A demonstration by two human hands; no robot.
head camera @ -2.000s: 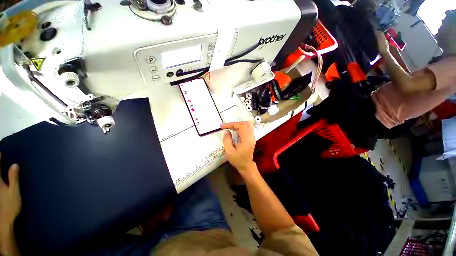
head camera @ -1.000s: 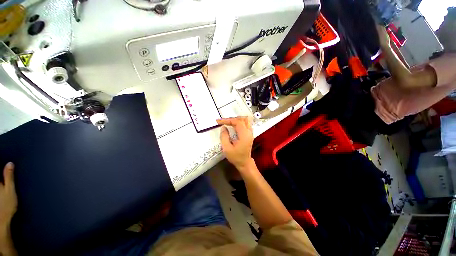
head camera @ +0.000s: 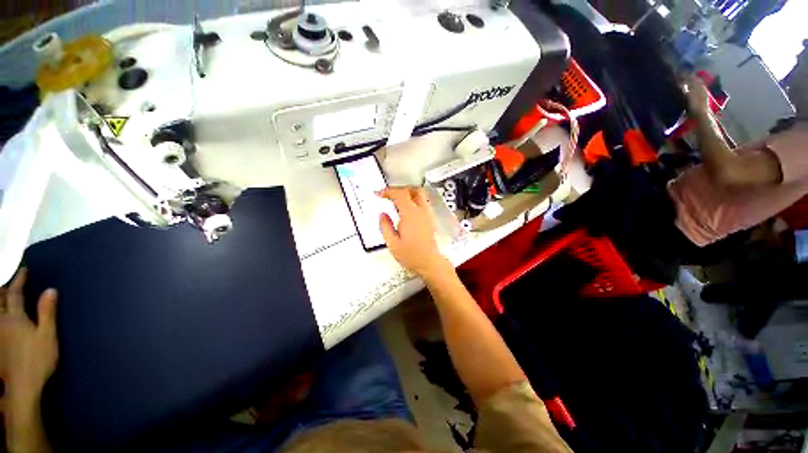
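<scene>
A smartphone (head camera: 361, 202) with a lit screen lies on the white table, right of the needle area. My right hand (head camera: 409, 226) is over its right side, index fingertip on or just above the screen; it holds nothing. A large dark cut piece (head camera: 177, 318) lies flat on the table and reaches over the front edge toward my lap. Its back edge is by the presser foot and needle area (head camera: 211, 217). My left hand (head camera: 28, 341) rests on the left edge of the dark piece, fingers apart.
The white sewing machine (head camera: 239, 80) stands behind. A parts tray (head camera: 518, 211) with bobbins and small tools is right of the phone. A red basket (head camera: 580, 265) and a black heap (head camera: 611, 363) are at the lower right. Another person's arm (head camera: 735, 168) is at the upper right.
My right hand has moved up and left, from the phone's lower right corner onto its screen. The screen content looks different. The view has shifted, and more of my left hand shows.
</scene>
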